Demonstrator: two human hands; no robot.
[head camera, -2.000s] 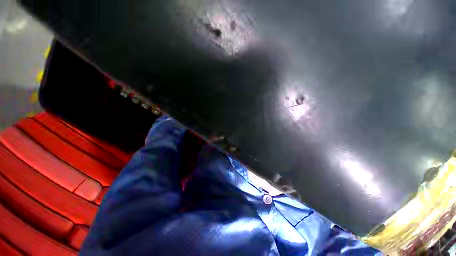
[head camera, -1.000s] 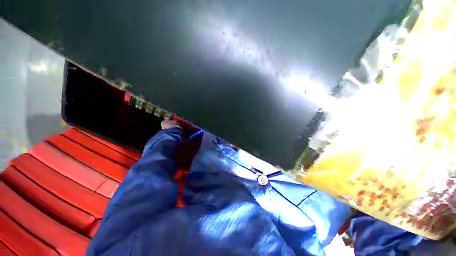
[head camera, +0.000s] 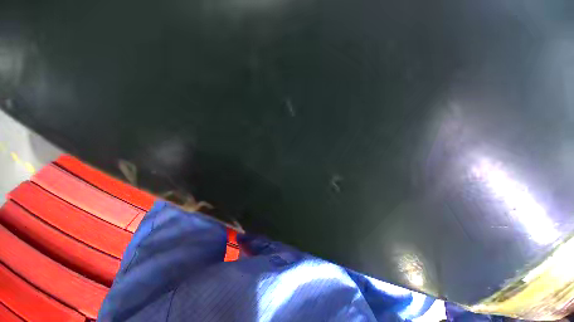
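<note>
The dark-green bench mat (head camera: 296, 132) fills most of the view, with bright glare at the right. A corner of the yellow work pad (head camera: 544, 292) shows at the lower right, cut off by the picture's edge. A blue sleeve (head camera: 179, 242) reaches up to the bench's near edge and its end is hidden there. Neither of my hands is visible, so I cannot see what they hold.
A red slatted surface (head camera: 63, 245) lies below the bench at the lower left. Pale floor (head camera: 22, 148) with a yellow mark shows at the far left. The blue smock (head camera: 302, 289) is close to the bench edge. Frayed light-brown bits (head camera: 182, 201) stick out along that edge.
The view has shifted so the bench covers more of it. The dark tray with green boards and the small bit of hand at the sleeve end are out of sight. Less of the yellow pad shows.
</note>
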